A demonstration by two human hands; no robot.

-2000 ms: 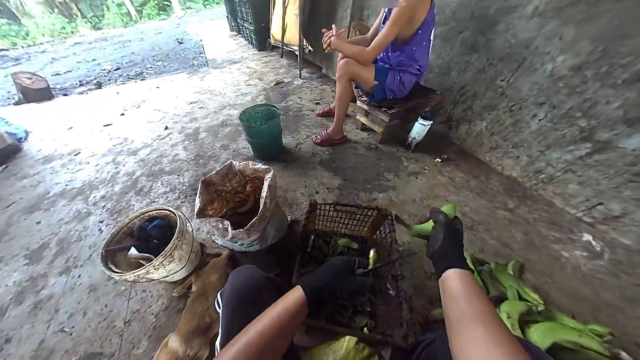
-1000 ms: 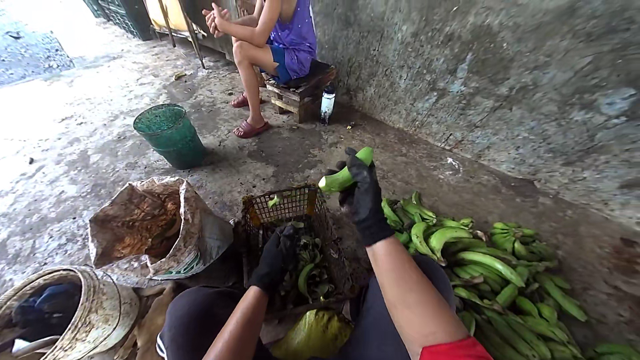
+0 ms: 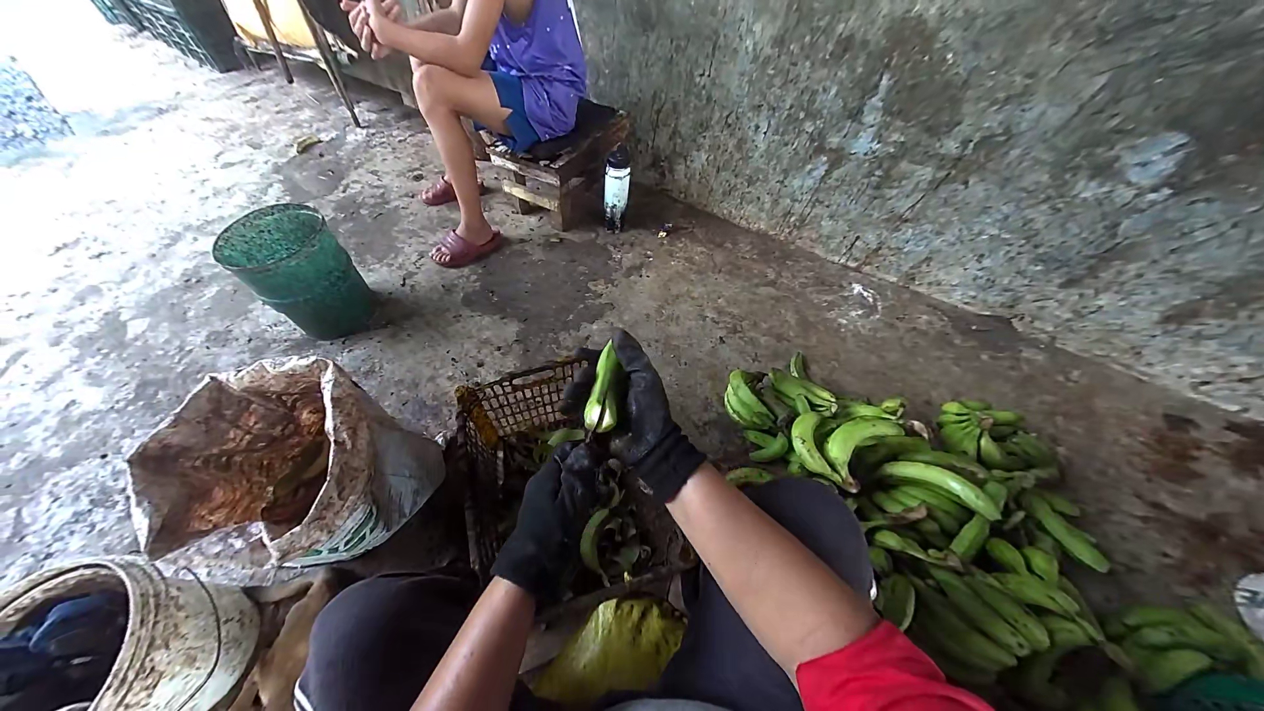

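My right hand point(image 3: 647, 420), in a black glove, grips a green banana point(image 3: 604, 390) upright above the far part of a dark plastic crate point(image 3: 528, 395). My left hand point(image 3: 555, 509), also in a black glove, is closed just below the banana's lower end. A thin dark blade seems to stick up from it against the banana; its handle is hidden in my fingers. Green peelings point(image 3: 597, 543) lie in the crate under my hands. A large pile of green bananas point(image 3: 938, 494) lies on the floor to the right.
An open sack point(image 3: 380, 474) with brownish contents and a white bucket point(image 3: 197, 632) holding dark cloth stand at left, an animal's brown fur beside them. Farther off are a green bin point(image 3: 296, 272), a seated person point(image 3: 494, 89) on a wooden stool, and a bottle point(image 3: 616, 188). A wall runs along the right.
The right hand has brought a banana from beside the crate to over it, turning it upright. My left hand has come up to meet its lower end. The view has swung right.
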